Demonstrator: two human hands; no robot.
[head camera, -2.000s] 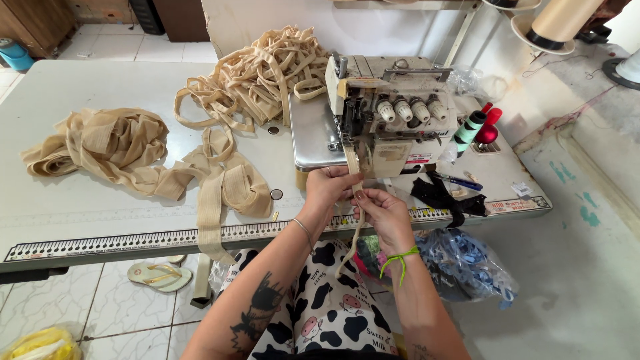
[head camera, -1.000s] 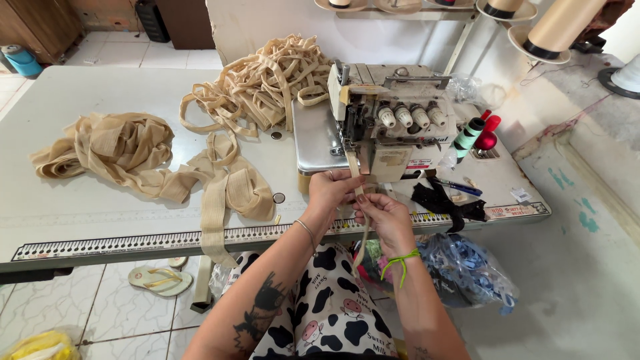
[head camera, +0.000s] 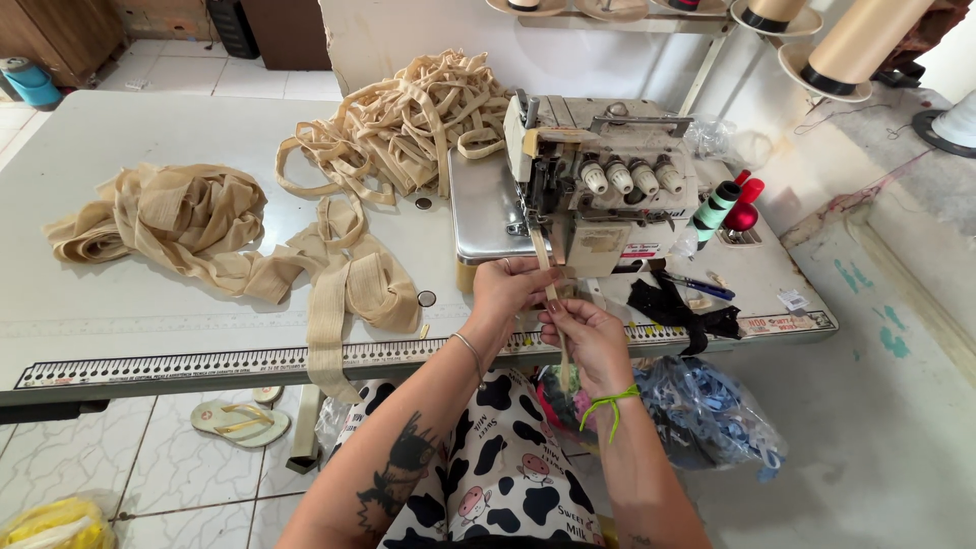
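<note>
My left hand (head camera: 509, 288) pinches a narrow beige fabric strip (head camera: 543, 255) just in front of an overlock sewing machine (head camera: 602, 175). Close beside it, my right hand (head camera: 585, 332) grips the same strip a little lower, and its end hangs below the fingers. The upper part of the strip runs up to the machine's presser foot area, where its end is hidden. Left of the machine lies a tangled heap of beige strips (head camera: 415, 130). Wider beige fabric bands (head camera: 191, 210) lie loosely bundled on the left of the table, one band hanging over the front edge.
A ruler tape (head camera: 229, 362) lines the table's front edge. Black fabric (head camera: 671, 305), blue-handled tweezers (head camera: 698, 287) and thread spools (head camera: 715, 210) are at the right. Thread cones (head camera: 869, 46) stand above. A plastic bag of blue scraps (head camera: 694, 412) is below the table, and a flip-flop (head camera: 242, 424) on the floor.
Both hands stay near the machine's front with the strip between them. The view has shifted slightly.
</note>
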